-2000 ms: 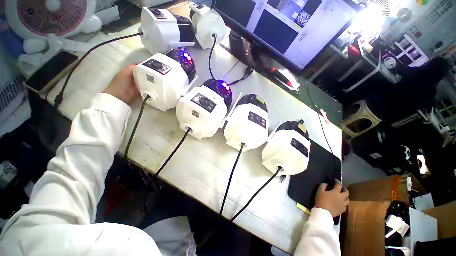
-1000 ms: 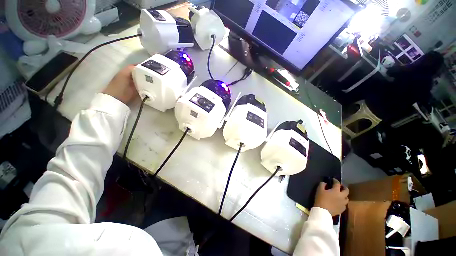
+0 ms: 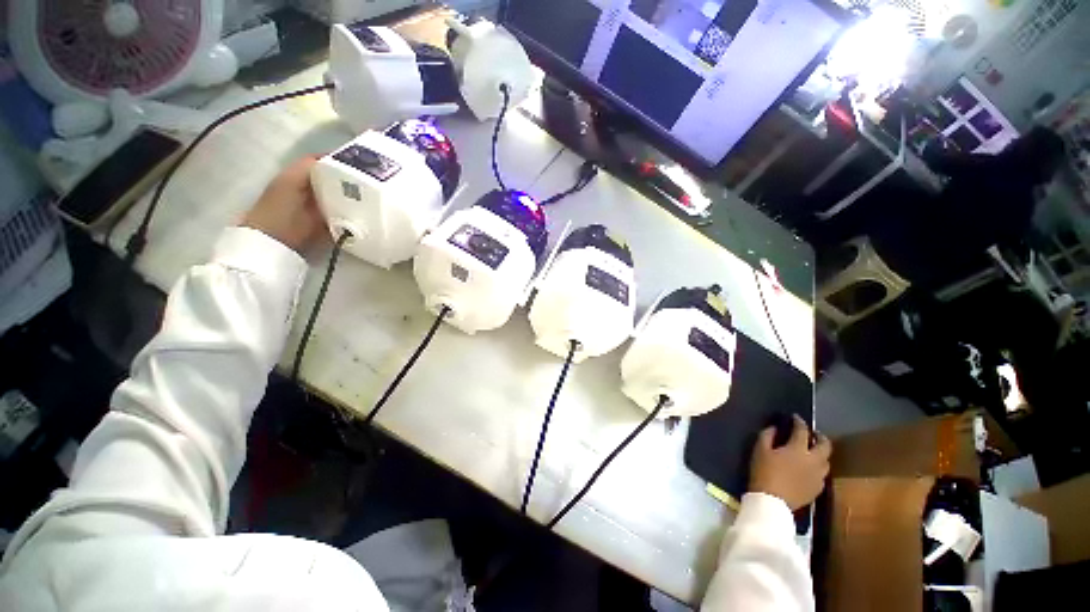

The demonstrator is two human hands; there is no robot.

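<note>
Several white cameras with black heads stand in a slanted row on the bench. My left hand (image 3: 288, 203) holds the side of the leftmost row camera (image 3: 373, 199); its fingers are partly hidden behind the housing. That camera's head and the head of the second camera (image 3: 475, 265) glow purple and blue. The third camera (image 3: 582, 294) and fourth camera (image 3: 677, 359) show no glow. Black cables run from their bases over the bench edge. My right hand (image 3: 789, 464) rests over a black mouse (image 3: 784, 428) on the black mouse pad (image 3: 751, 412).
Two more white cameras (image 3: 372, 81) stand at the back. Behind are a lit monitor (image 3: 669, 66) and a pink-and-white fan (image 3: 117, 42). A dark phone (image 3: 122, 177) lies at left. Open cardboard boxes (image 3: 879, 544) are at lower right. A dark shape, possibly a person, is at upper right.
The view has shifted slightly. Both hands keep nearly the same places, the left on the camera and the right at the mouse.
</note>
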